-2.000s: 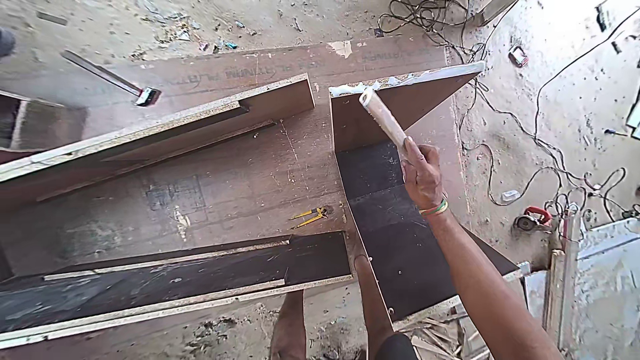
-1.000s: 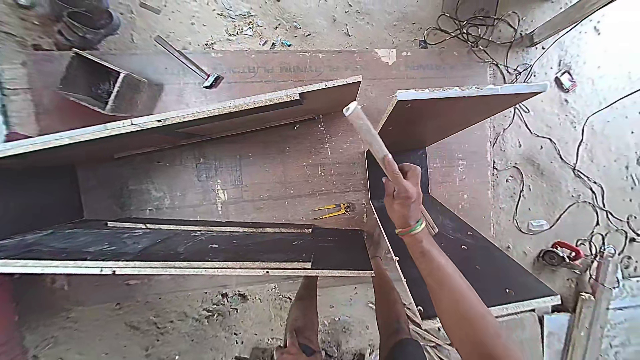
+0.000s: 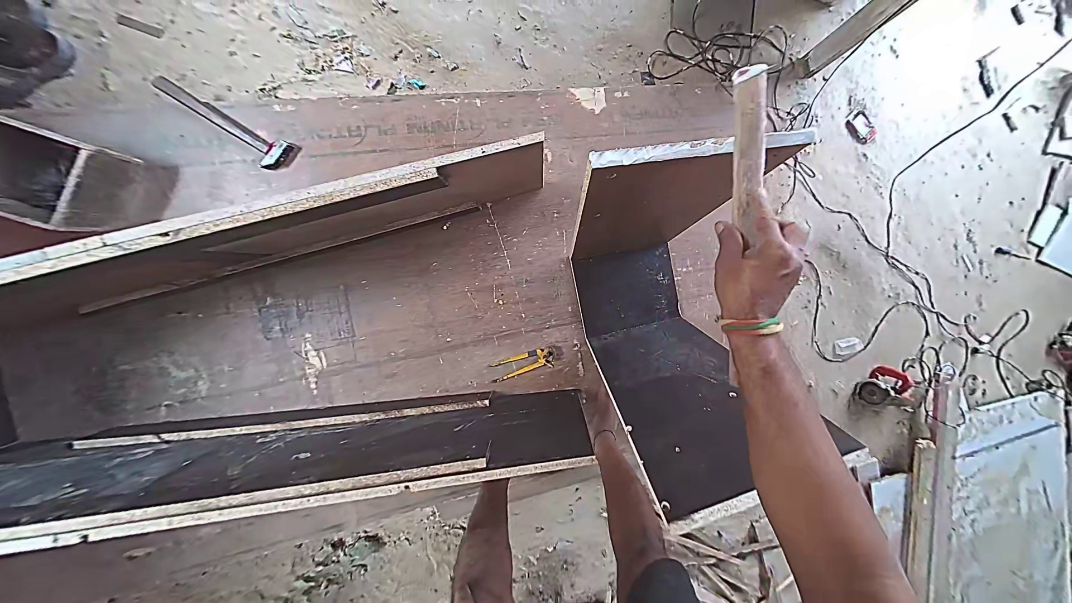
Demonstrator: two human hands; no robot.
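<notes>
My right hand grips a pale wooden stick or bar that stands nearly upright in the view; its lower part runs behind my wrist. A coloured band circles that wrist. Beneath and to the left is an angled assembly of dark-faced boards, its top edge smeared white. Yellow-handled pincers lie on a large brown plywood sheet, left of this assembly. My left hand is not in view.
Long boards stand on edge at upper left and lower left. A long-handled hammer lies beyond. Tangled cables and a red power tool are on the right floor. My bare legs are at the bottom.
The stick in my right hand has turned from a leftward slant to nearly upright. The view has shifted between frames.
</notes>
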